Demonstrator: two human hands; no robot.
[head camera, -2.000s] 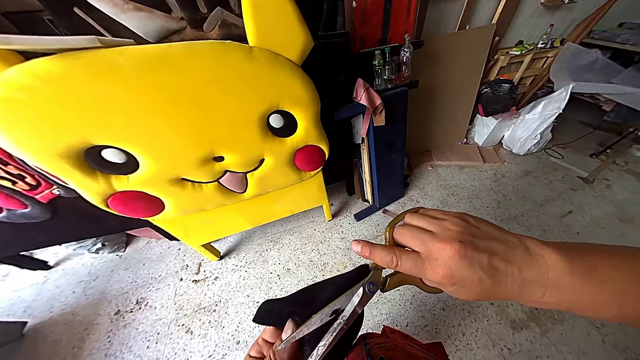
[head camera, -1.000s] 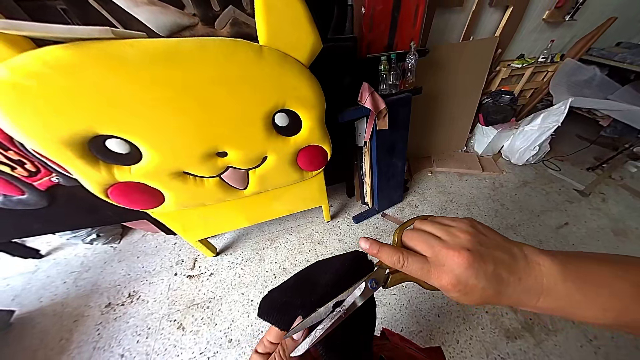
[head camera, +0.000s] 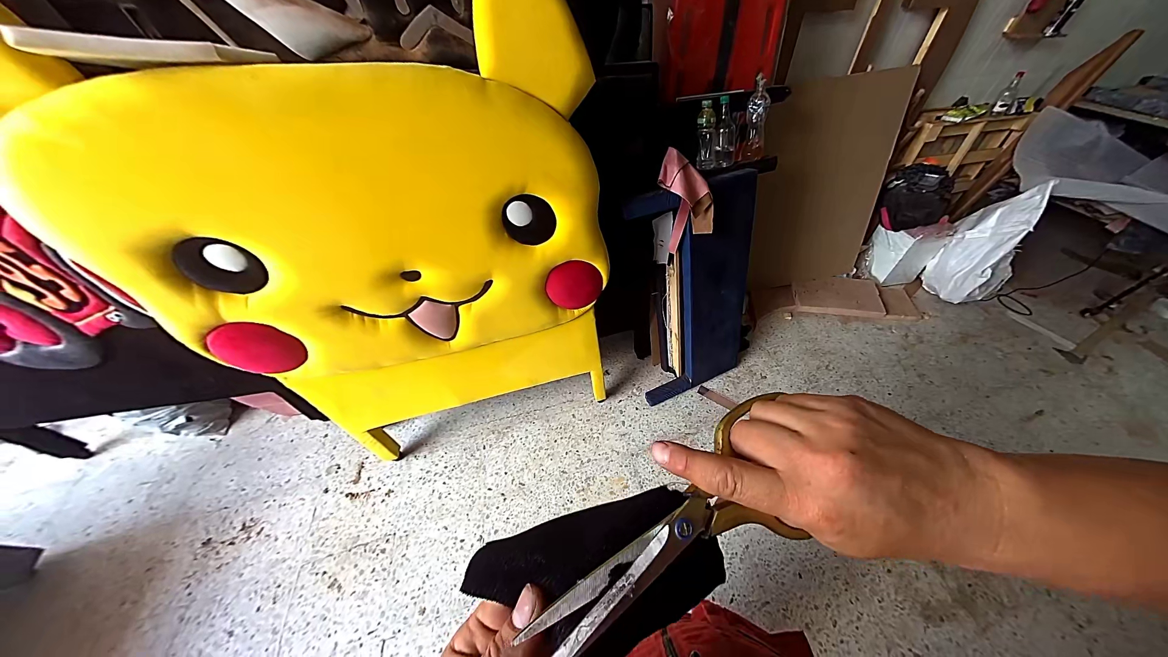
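Observation:
My right hand (head camera: 830, 465) grips a pair of scissors (head camera: 684, 527) by the yellowish handles, its index finger stretched along the outside. The blades stand somewhat apart and point down to the left, with black fabric (head camera: 566, 540) around them on both sides. At the bottom of the view my left hand (head camera: 497, 630) pinches the fabric's lower left edge, close to the blade tips. Most of that hand is cut off by the frame. Below the black fabric shows a piece of dark red cloth (head camera: 721, 634).
A yellow padded headboard with a cartoon face (head camera: 319, 182) stands ahead on the left. Beside it are a dark blue upholstered panel (head camera: 721, 274), glass bottles (head camera: 725, 132) and a brown board (head camera: 821, 182). White plastic bags (head camera: 985, 246) lie on the speckled floor (head camera: 438, 511) at the right.
The black fabric, a narrow folded strip two seconds ago, now spreads wider on both sides of the blades. Both hands keep their holds.

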